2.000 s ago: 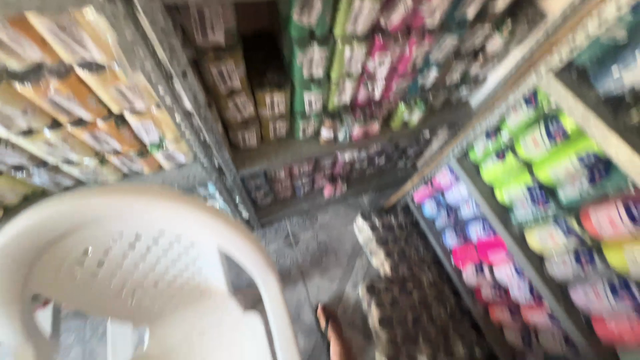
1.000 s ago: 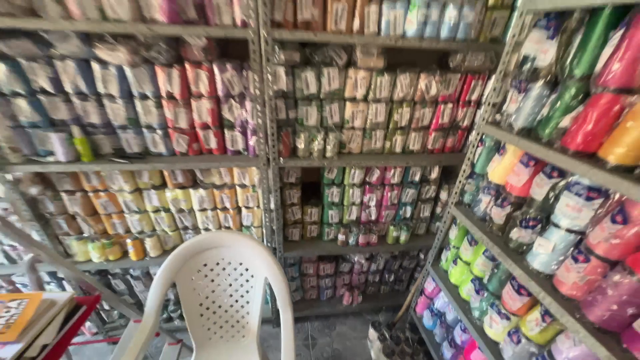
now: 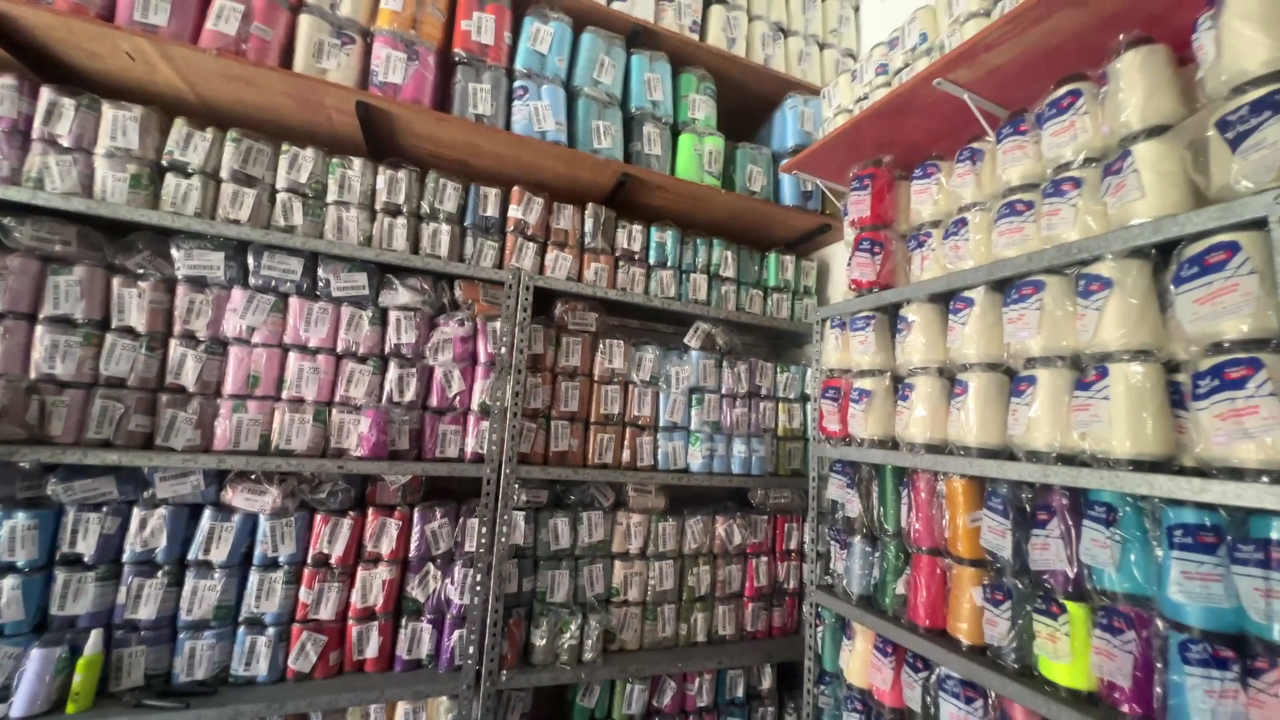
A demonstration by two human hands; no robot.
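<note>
Neither my left hand nor my right hand shows in the head view. Metal shelves fill it, stacked with plastic-wrapped thread spools. Pink spools stand at the left, above blue spools and red spools. Brown spools and light blue spools sit in the middle. On the right are large cream thread cones, with turquoise cones and a neon yellow cone below them. A yellow-green bottle stands at the lower left beside a pale lilac spool.
A perforated metal upright parts the left and middle racks. A wooden shelf runs overhead, and a red-edged board on a bracket juts out at the upper right. A dark pen-like object lies on the lower left shelf.
The view has swung upward from the floor to the upper shelves. The white plastic chair, seen in both earlier frames, and the books at the lower left one second ago are out of view.
</note>
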